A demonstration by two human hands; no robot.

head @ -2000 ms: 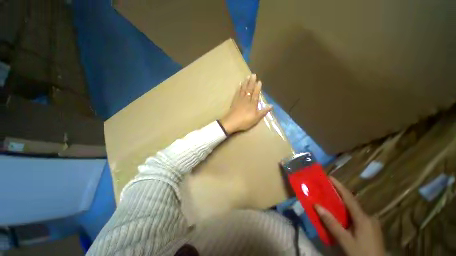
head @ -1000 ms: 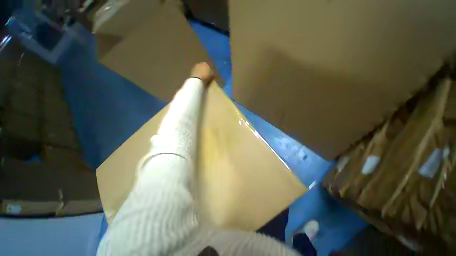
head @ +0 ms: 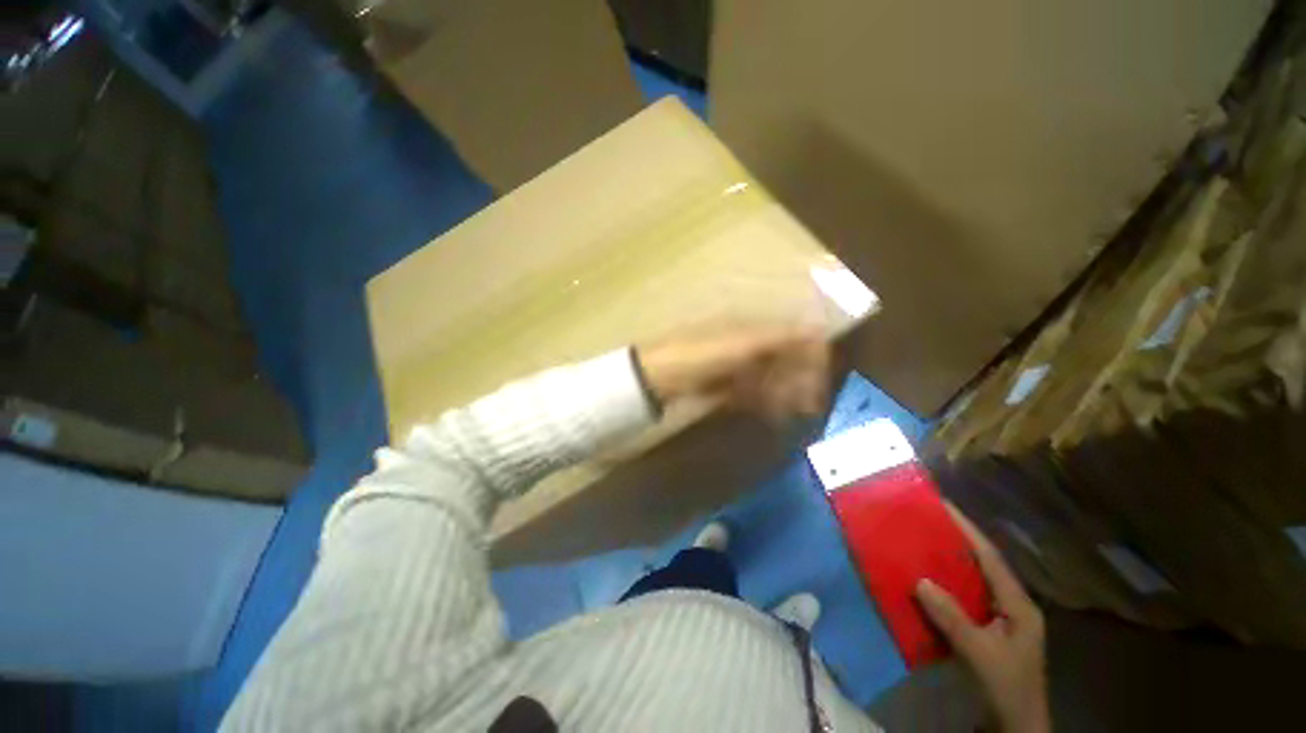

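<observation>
A brown cardboard box (head: 573,258) is tilted in front of me, with a yellowish strip of packing tape (head: 630,255) across its face and a shiny tape end at its right corner. My left hand (head: 759,370) is blurred and lies at the box's lower right edge; whether its fingers grip the board cannot be told. My right hand (head: 995,616) holds the red tape dispenser (head: 911,551) to the right of the box, apart from it, its pale metal end pointing up and left.
A large brown carton (head: 988,158) stands at the upper right and another cardboard piece (head: 523,79) behind the box. Brown-wrapped bales (head: 1117,344) with white labels are at the right. Stacked cartons (head: 129,287) are at the left. Blue floor (head: 337,158) shows between; my shoes are below.
The box has been turned and tilted, now showing a taped face. My left hand has moved from the far corner to the near right edge. My right hand and the dispenser are back in view.
</observation>
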